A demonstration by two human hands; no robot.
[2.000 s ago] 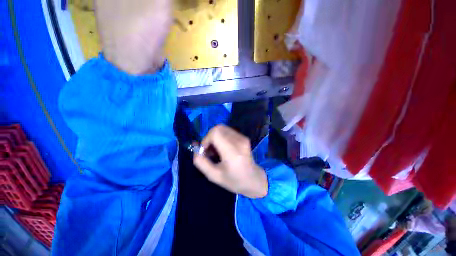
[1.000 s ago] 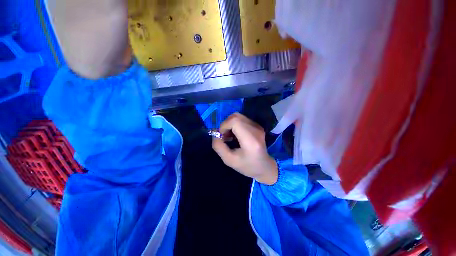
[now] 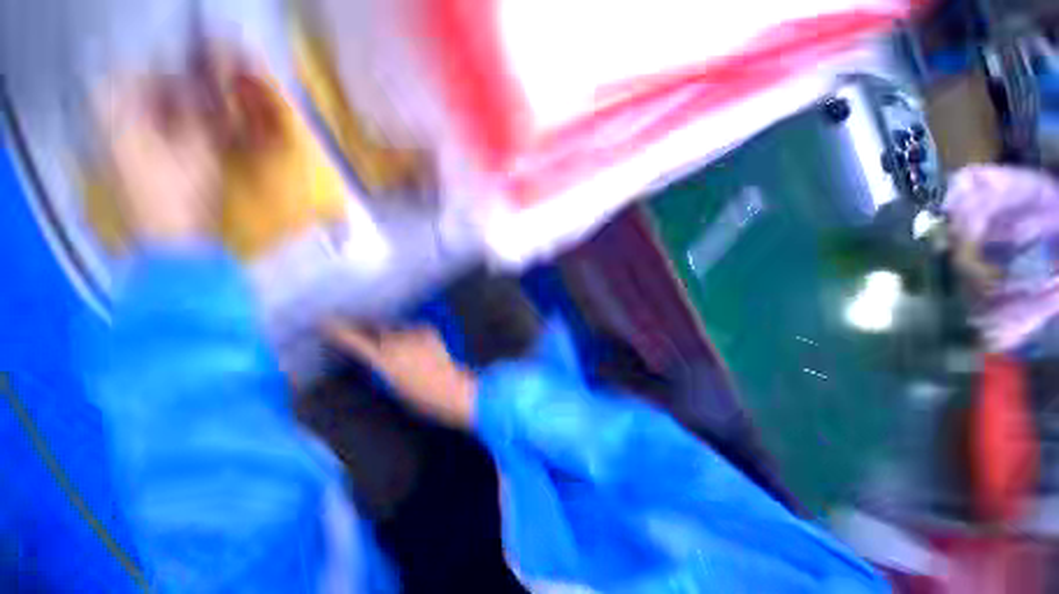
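Note:
The frame is strongly blurred. My left hand (image 3: 168, 168) is at the upper left, over the gold plate (image 3: 290, 192), beside an orange-brown block (image 3: 258, 107). Its fingers are smeared, and I cannot tell whether they touch or hold the block. My right hand (image 3: 412, 369) is lower and further right, near the front edge of the machine bed (image 3: 372, 279), fingers pointing left. No ring part can be made out in it. Both arms wear blue sleeves.
Red trays with white liner sheets (image 3: 674, 81) stand at the top centre. To the right is the green-matted bench (image 3: 755, 337), with a clear strip (image 3: 722, 230) on it. A person in pink (image 3: 1005, 250) and a red object (image 3: 1001, 435) are at the far right.
The view has swung right, showing more of the green bench. My right hand has come up to the machine's front edge; the shiny part seen in its fingers earlier cannot be made out.

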